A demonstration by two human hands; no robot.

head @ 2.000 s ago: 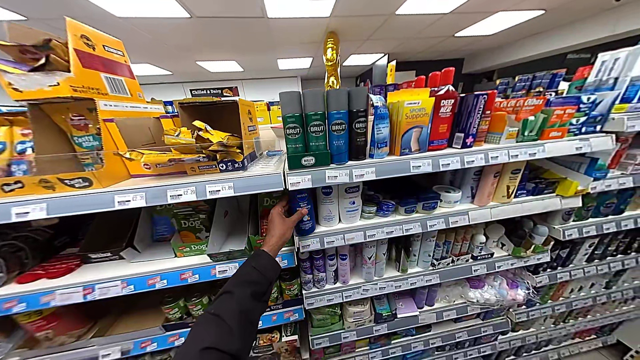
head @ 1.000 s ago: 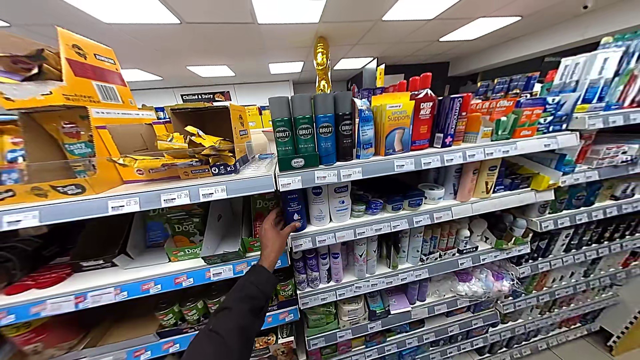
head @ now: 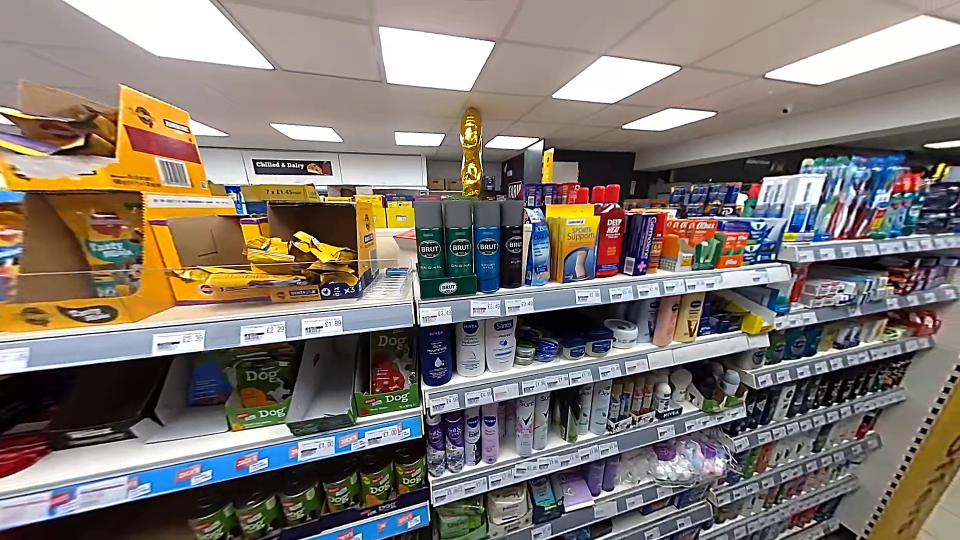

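Neither of my hands shows in the head view now. A dark blue Nivea bottle (head: 436, 355) stands upright at the left end of the second shelf, beside a white Nivea bottle (head: 470, 349) and a white Sanex bottle (head: 500, 345). Above them, green Brut spray cans (head: 458, 244), a blue Brut can (head: 487, 246) and a black one (head: 512, 244) stand in a row on the top shelf. Blue and white cream jars (head: 574, 346) are to the right of the bottles. Purple and pink spray cans (head: 454, 441) stand on the shelf below.
Open yellow cardboard boxes (head: 315, 247) of pet treats sit on the left top shelf. Dog food cartons (head: 259, 386) and tins (head: 341, 487) are below. Toothbrush packs (head: 862, 196) stand at the far right. A gold foil balloon (head: 471, 150) rises behind the shelves.
A hand touched the dark blue bottle in both earlier frames; it has now left the view, and the bottle stands on the shelf.
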